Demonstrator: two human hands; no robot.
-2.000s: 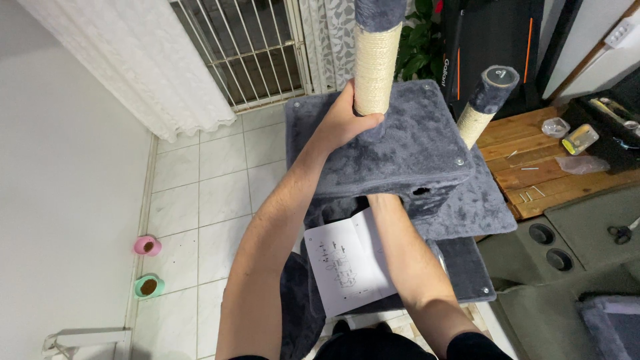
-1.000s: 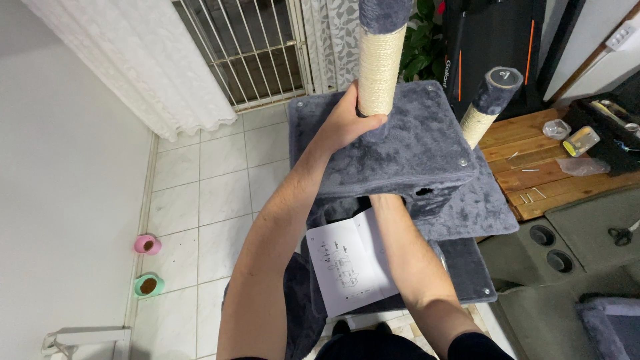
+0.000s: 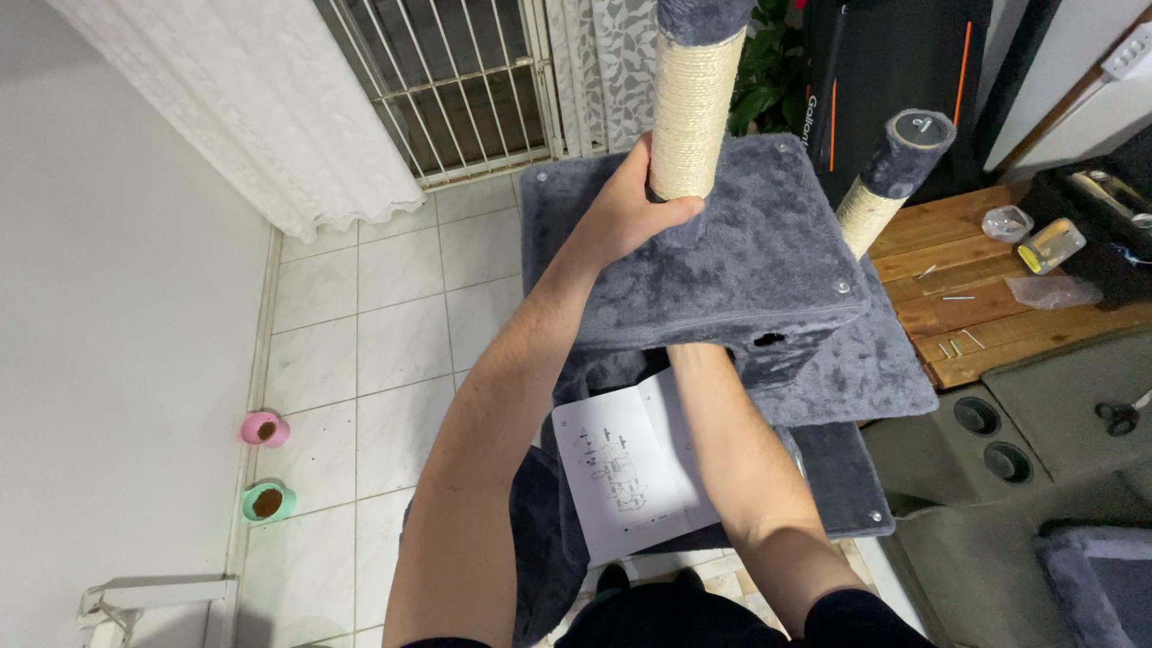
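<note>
My left hand (image 3: pixel 633 209) is wrapped around the lower end of a sisal-wrapped cat tree post (image 3: pixel 694 112), which stands on the grey plush top panel (image 3: pixel 765 243). Below this panel my right forearm reaches into the plush box (image 3: pixel 792 355); my right hand is hidden inside. An open instruction booklet with line drawings (image 3: pixel 612 477) lies under the right forearm on a lower part of the cat tree. A second, shorter post (image 3: pixel 877 193) with a plush top rises behind the box to the right. Metal fasteners show at the panel's corners.
Screws (image 3: pixel 961 343), a plastic tub (image 3: pixel 1052 246) and a plastic bag (image 3: pixel 1053 292) lie on the wooden table (image 3: pixel 954 234) at right. Beside it is a sofa with cup holders (image 3: pixel 1006 462) and scissors (image 3: pixel 1117 418). Pink (image 3: pixel 265 429) and green (image 3: pixel 268 502) food bowls stand by the left wall.
</note>
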